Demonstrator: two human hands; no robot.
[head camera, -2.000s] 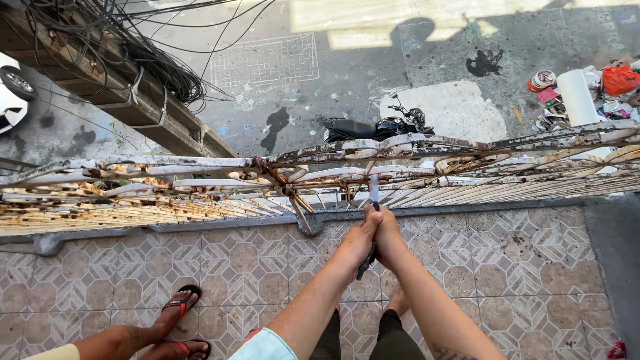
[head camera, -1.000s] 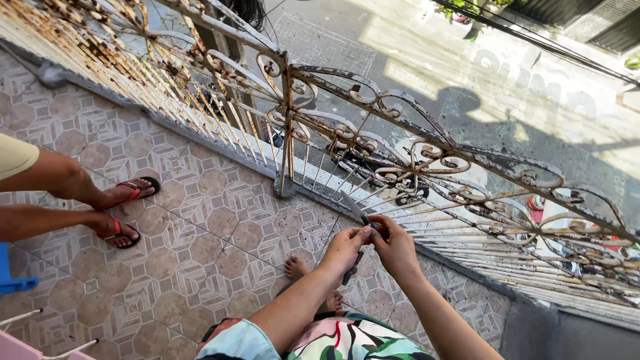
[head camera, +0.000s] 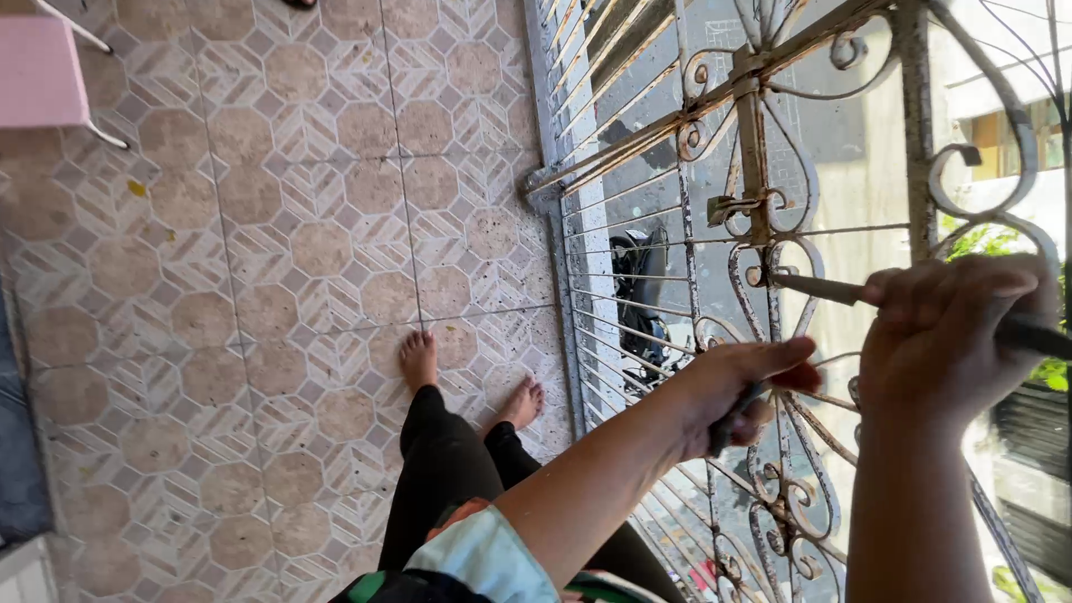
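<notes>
My right hand is closed around a narrow, flat-bladed tool. Its blade points left, with the tip at the scrollwork of the rusty, peeling white metal railing; whether it touches is unclear. A dark end shows on the other side of the fist. Lower and to the left, my left hand grips a small dark object, mostly hidden by the fingers. That hand is beside the railing scrolls. Above the blade, a small padlock hangs at a railing post.
My bare feet stand on the patterned floor tiles beside the railing's base. A pink piece of furniture with thin metal legs is at upper left. Beyond the bars, far below, a parked motorcycle stands on the street.
My hands were together near the railing's lower bars and are now apart, with the right one raised beside the upper scrollwork. The view has turned strongly.
</notes>
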